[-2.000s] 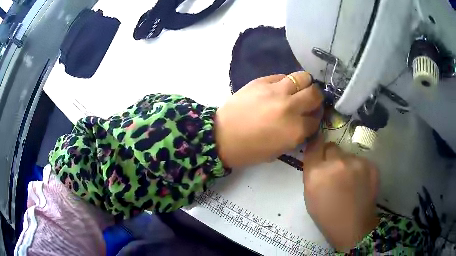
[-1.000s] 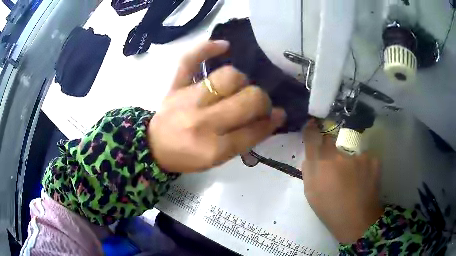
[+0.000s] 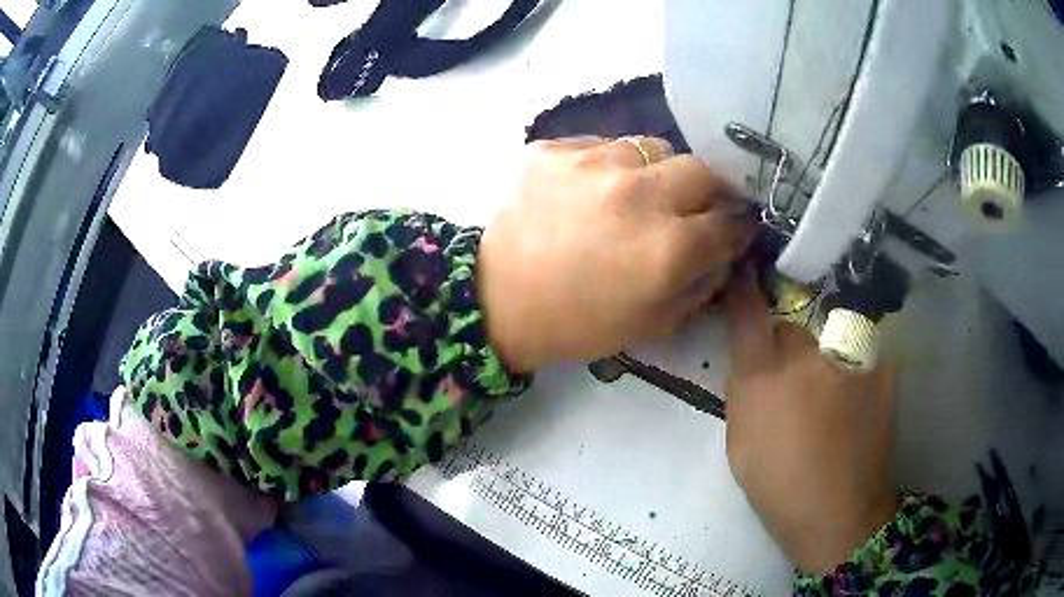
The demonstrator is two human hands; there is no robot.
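Observation:
A dark fabric panel point(image 3: 618, 111) lies partly under my left hand and the machine head; its frayed edge shows beyond my knuckles. My left hand point(image 3: 618, 251), with a ring, has its fingers closed on the fabric beside the presser foot. My right hand point(image 3: 811, 426) lies close in front of the needle area, its fingertips at the fabric and touching or nearly touching my left fingers; its exact hold is hidden. A narrow black zipper band point(image 3: 671, 385) shows on the table between my hands. The presser foot is mostly hidden.
The pale sewing machine head point(image 3: 758, 70) stands at right, with cream ribbed knobs point(image 3: 849, 338). Spare black zipper bands point(image 3: 403, 53) lie at the back. A pile of dark panels point(image 3: 216, 107) is at far left. Black thread snips point(image 3: 1003, 501) lie at lower right. A grey rail runs along the left.
My left hand was off the needle area, fingers spread over the panel, one second ago; it is now back at the needle with fingers closed. My right hand has stayed near the needle.

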